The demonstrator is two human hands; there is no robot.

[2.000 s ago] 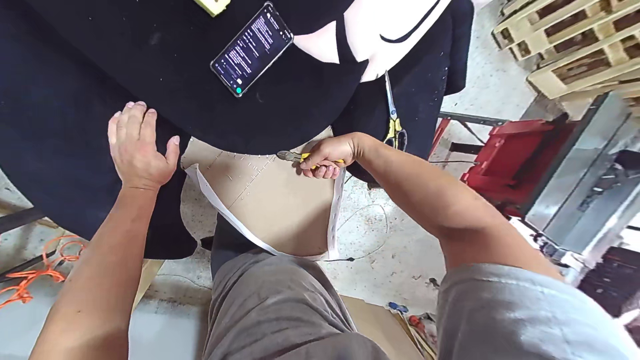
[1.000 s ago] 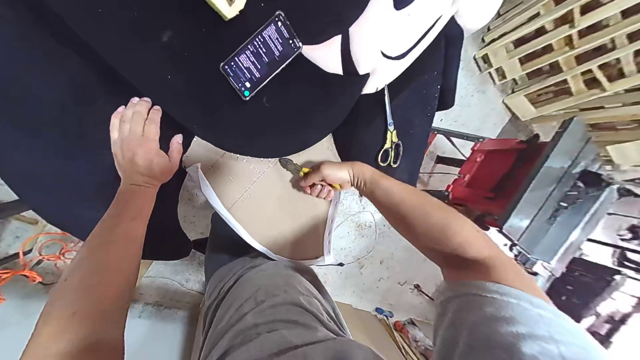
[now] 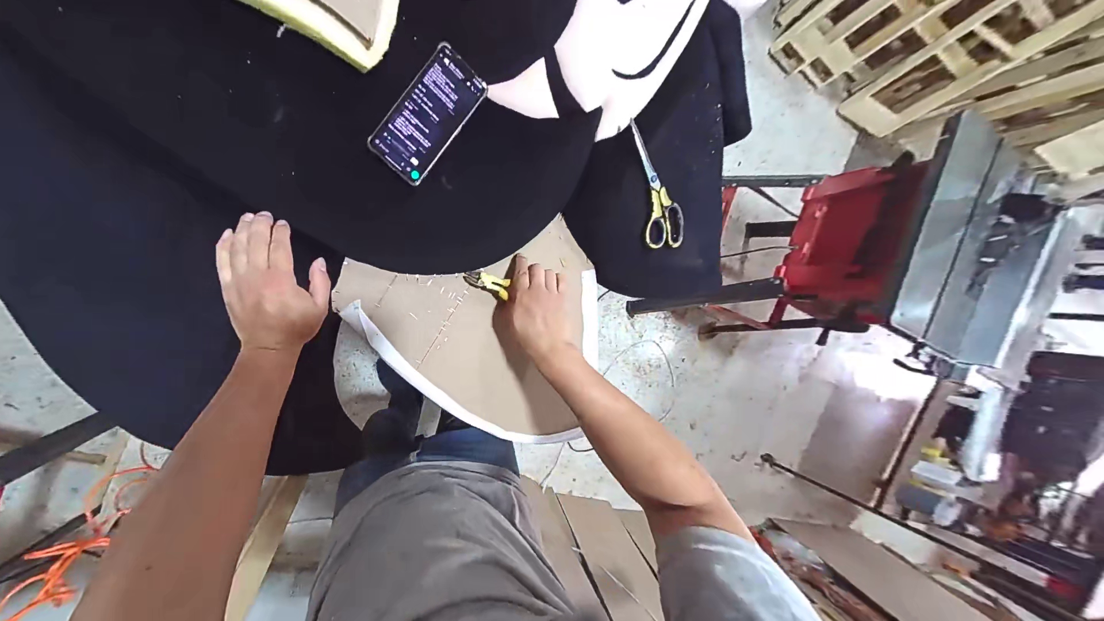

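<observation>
My left hand (image 3: 273,289) lies palm down on the black fabric (image 3: 172,198), fingers apart, holding nothing. My right hand (image 3: 542,304) rests over the tan panel (image 3: 448,362), its fingers at the yellow handles of small pliers (image 3: 490,283); how firmly it holds them is hidden. The pliers' jaws point left, beside rows of staples in the panel. A white strip (image 3: 431,390) runs along the panel's curved lower edge. A smartphone (image 3: 428,114) with a lit screen and yellow-handled scissors (image 3: 660,194) lie on the black fabric further up.
At the top is a yellow foam-edged piece (image 3: 371,57). Wooden pallets (image 3: 923,65) stand at the upper right, above a red and grey metal machine (image 3: 862,241). An orange cord (image 3: 60,552) lies at the lower left, and cardboard (image 3: 604,543) is on the floor by my legs.
My right hand has gone from a raised grip around the pliers to lying flatter on the panel, with more of the pliers' handles showing. My left hand stays on the black fabric.
</observation>
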